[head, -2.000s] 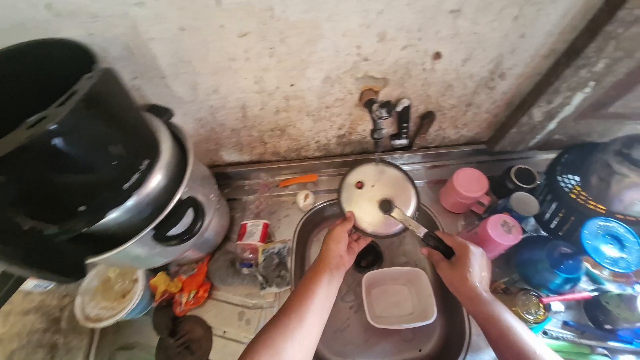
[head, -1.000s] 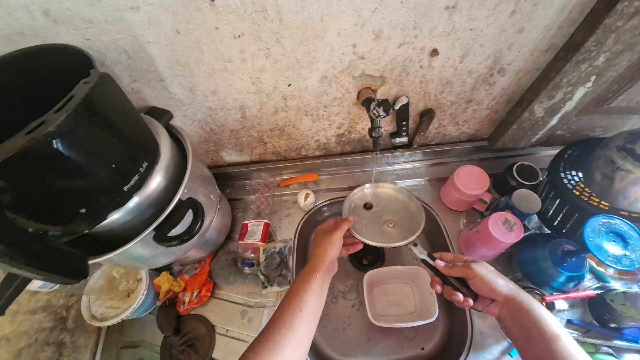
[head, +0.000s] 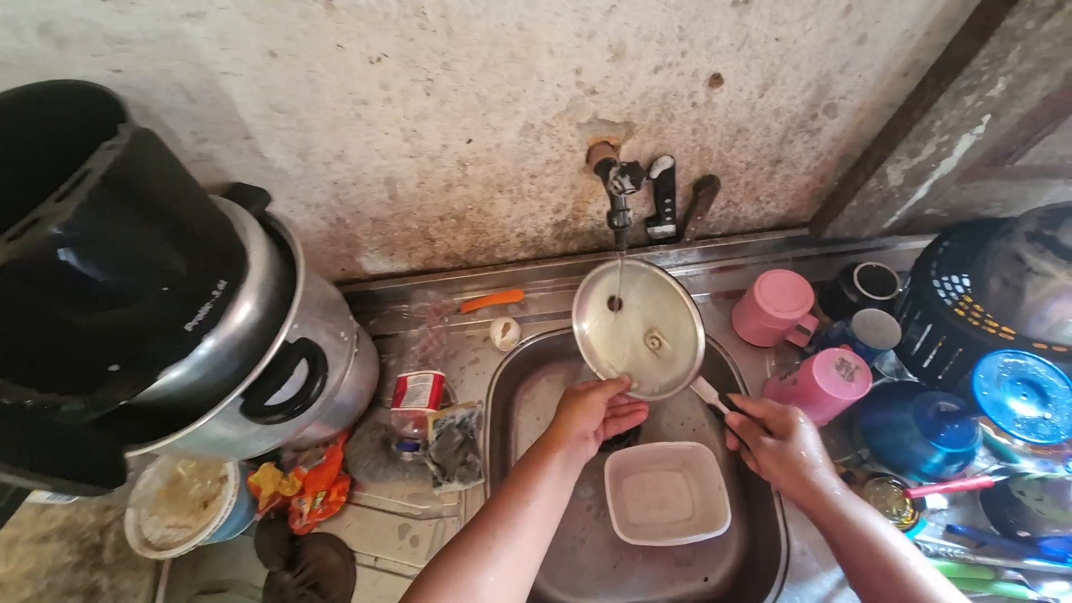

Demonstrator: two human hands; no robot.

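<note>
A round metal pressure-cooker lid (head: 641, 335) is tilted over the sink, its underside facing up, with water from the wall tap (head: 620, 197) running onto it near a dark hole. My left hand (head: 596, 414) grips the lid's near rim with the thumb on top. My right hand (head: 775, 440) is closed around the lid's black handle at the lower right. Below, a white rectangular plastic tub (head: 667, 494) rests in the steel sink (head: 578, 561), partly over the dark drain, which the left hand and tub largely hide.
Large metal pots (head: 335, 377) with a black air-fryer basket (head: 109, 251) stand left. An orange-handled item (head: 492, 300), eggshell (head: 505, 333) and wrappers (head: 320, 486) lie on the drainboard. Pink mugs (head: 772, 308), blue plastic vessels (head: 917, 427) and a dark basket (head: 950, 293) crowd the right.
Two seconds ago the lid's other face, with the handle across it, was up; its underside has shown since one second ago. The lid is now tilted more steeply under the water.
</note>
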